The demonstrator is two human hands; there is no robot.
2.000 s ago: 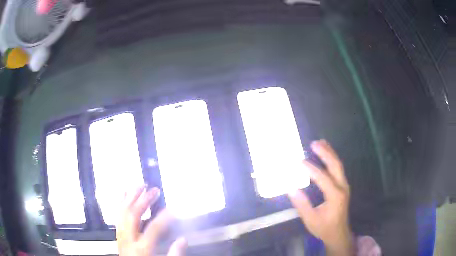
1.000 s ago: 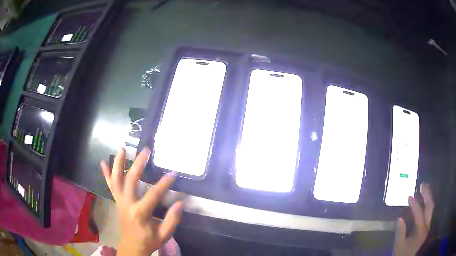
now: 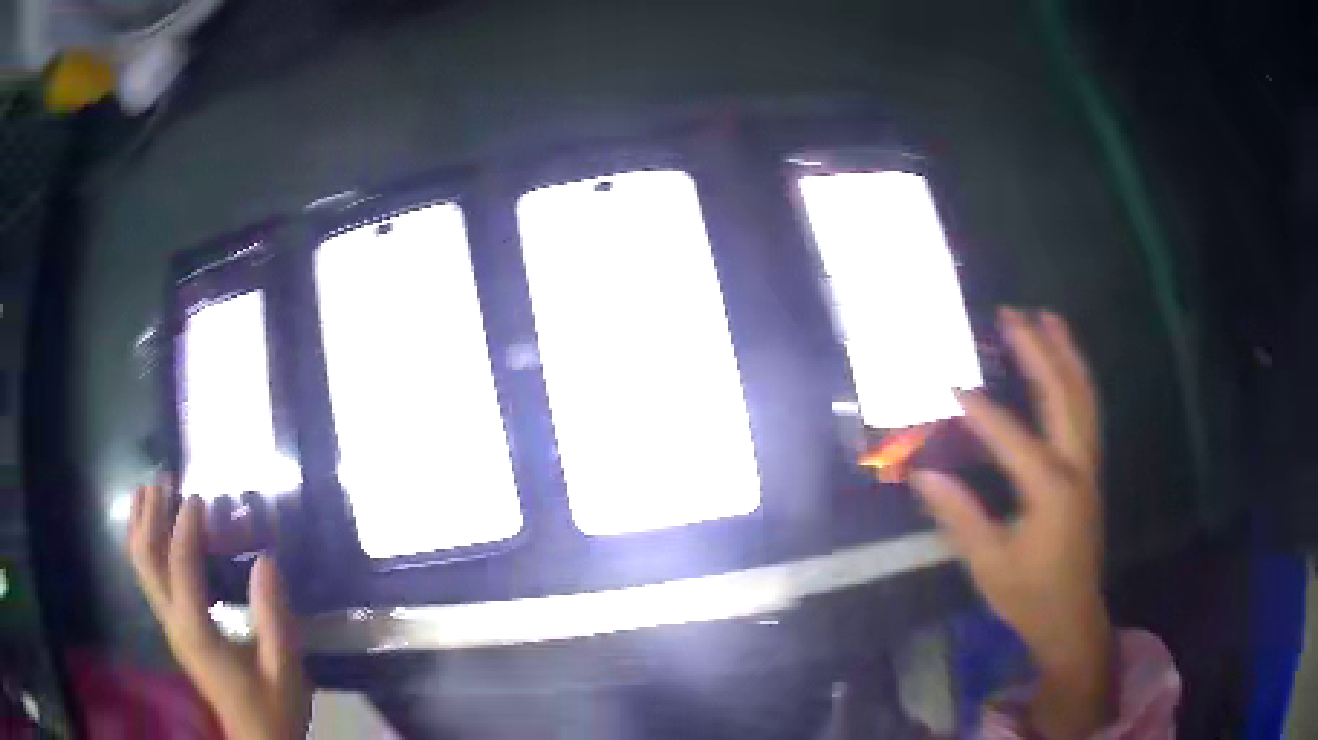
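Phones with glaring white screens lie in a dark carrier tray [image 3: 781, 347]. The two middle phones [image 3: 419, 383] are fully white. The rightmost phone [image 3: 893, 297] has a white panel with a reddish-orange patch below it. The leftmost phone [image 3: 229, 383] is white above and dark near its lower end. My left hand [image 3: 217, 614], fingers apart, is at the lower end of the leftmost phone. My right hand [image 3: 1034, 484], fingers spread, is at the lower right of the rightmost phone, a fingertip over its screen edge. Whether the fingertips touch glass is unclear; glare hides detail.
A pale strip [image 3: 622, 607] runs along the tray's near edge. Part of a white fan with a yellow-orange ornament [image 3: 80, 81] shows at the upper left. The tray lies on a dark green mat [image 3: 578, 72]. Pink cloth [image 3: 138, 694] is at the lower left.
The view has swung, so the tray sits further left and the neighbouring trays are out of view. The outer phones' screens changed from nearly all white to partly dark or coloured.
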